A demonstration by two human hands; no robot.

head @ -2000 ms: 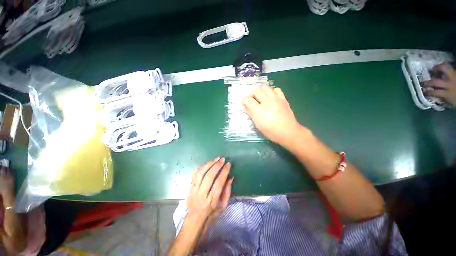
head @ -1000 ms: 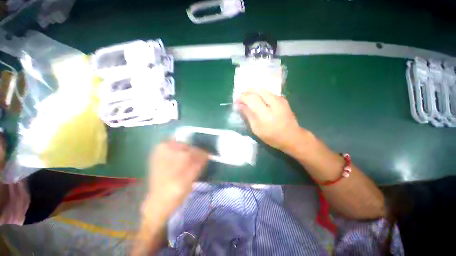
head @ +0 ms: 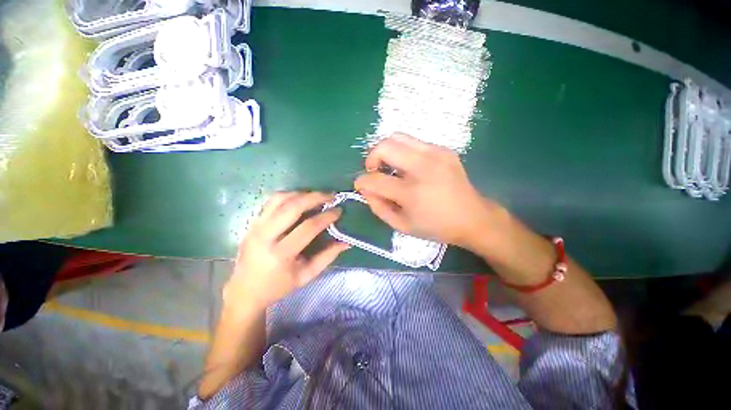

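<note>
A single white plastic frame (head: 369, 243) lies across the table's near edge, its disc end to the right. My left hand (head: 280, 244) grips its rounded left end with fingers and thumb. My right hand (head: 425, 188) is over the frame's upper side, thumb and fingertips pinched close to the rounded end. Whether a thin strip is between them is too small to tell. The pile of pale strips (head: 433, 88) lies just beyond my right hand, which covers its near corner.
Stacked white frames (head: 168, 80) stand at the left beside a clear bag with yellow contents (head: 52, 160). More frames (head: 697, 144) stand at the right. A dark shiny round thing (head: 446, 10) sits at the pile's far end. A red stool (head: 490, 314) is below the green table's edge.
My left hand brought a frame in and now holds it at the near edge. My right hand moved from the strip pile to the frame's rounded end. The view has tilted down.
</note>
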